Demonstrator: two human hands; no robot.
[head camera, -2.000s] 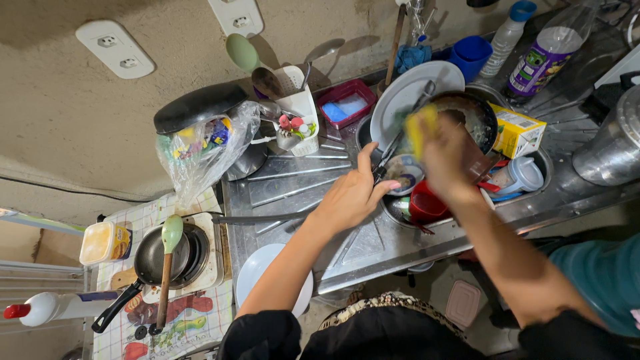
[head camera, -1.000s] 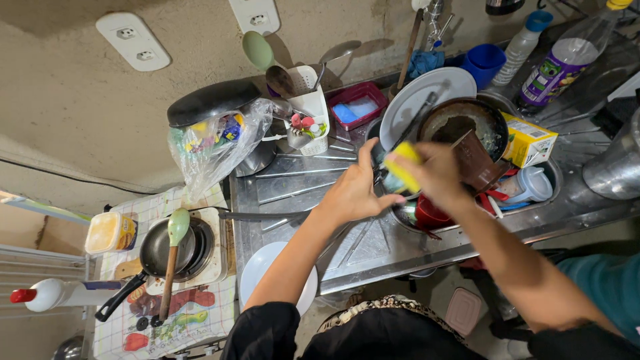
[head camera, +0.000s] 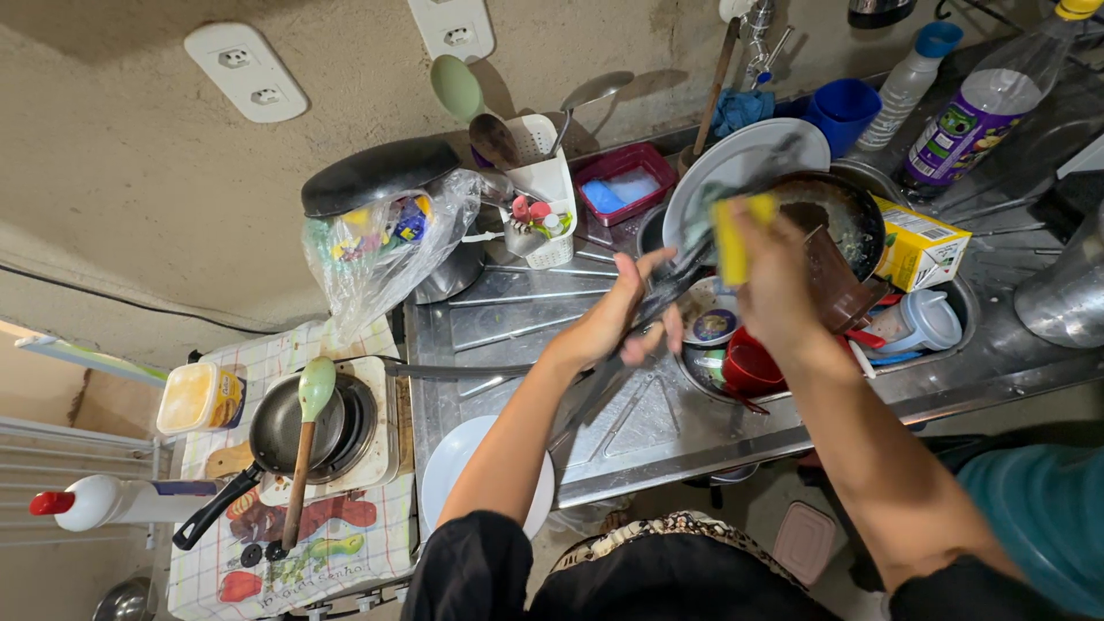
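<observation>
My left hand (head camera: 625, 315) is closed around a dark, blurred utensil (head camera: 668, 289) that points up toward the grey plate. My right hand (head camera: 772, 267), motion-blurred, grips a yellow sponge (head camera: 733, 237) beside the upper part of that utensil. Behind them a grey plate (head camera: 750, 159) leans in the sink, next to a dirty frying pan (head camera: 862, 216). Below my right hand lie a red cup (head camera: 750, 362) and a brown plastic container (head camera: 832, 280). A round tub with a purple mark (head camera: 714, 321) sits between my hands. The utensil's exact kind is unclear.
A white utensil holder (head camera: 552, 185), a bagged pot (head camera: 388, 216) and a red soap tray (head camera: 642, 172) stand along the wall. A white plate (head camera: 457, 457) lies at the counter's front left. The tap (head camera: 763, 65), a blue cup (head camera: 843, 112) and bottles are at the back right.
The sponge has moved from close by my left hand to higher up, beside the grey plate. My left hand's fingers have shifted around the dark utensil.
</observation>
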